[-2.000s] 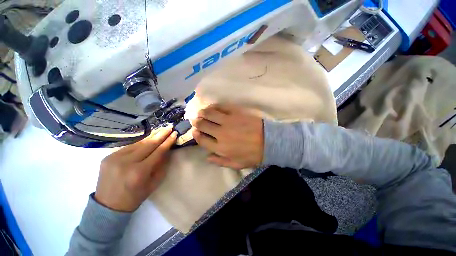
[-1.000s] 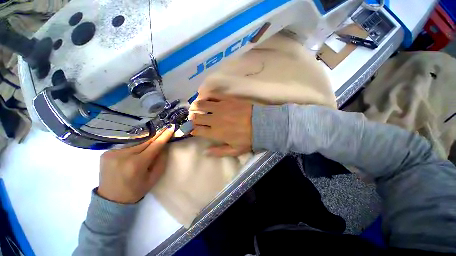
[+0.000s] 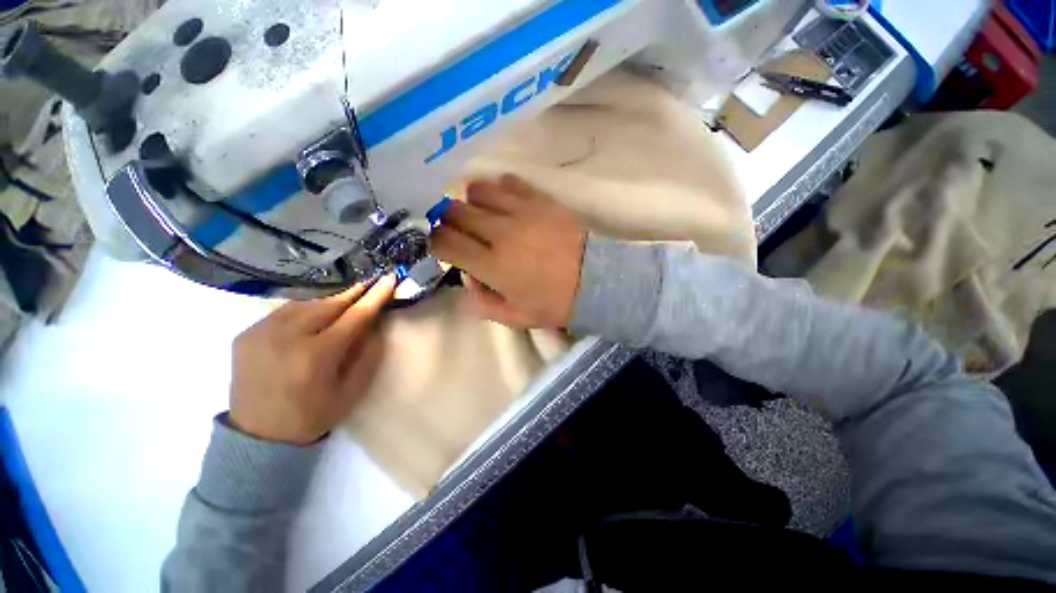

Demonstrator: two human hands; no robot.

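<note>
A beige garment panel (image 3: 649,151) lies on the sewing machine table and runs under both hands. A small dark strip (image 3: 417,278) shows at the presser foot (image 3: 400,246), between the hands. My left hand (image 3: 303,357) has its fingertips pressed together on the work just left of the foot. My right hand (image 3: 518,249) is on the panel right of the foot, fingers bent and slightly blurred. Whether it pinches the cloth is hidden. The white JACK machine head (image 3: 463,70) stands behind the hands.
The table's ruler-marked front edge (image 3: 521,411) runs diagonally before the lap. At the back right are brown card (image 3: 770,110) and a small black tool (image 3: 807,86). A beige pile (image 3: 938,232) lies at the right, crumpled beige cloth (image 3: 35,174) at the far left, a red crate (image 3: 994,64) beyond.
My right hand has shifted slightly up beside the needle area, its fingers more bent. My left hand stays by the foot. The camera view has shifted slightly.
</note>
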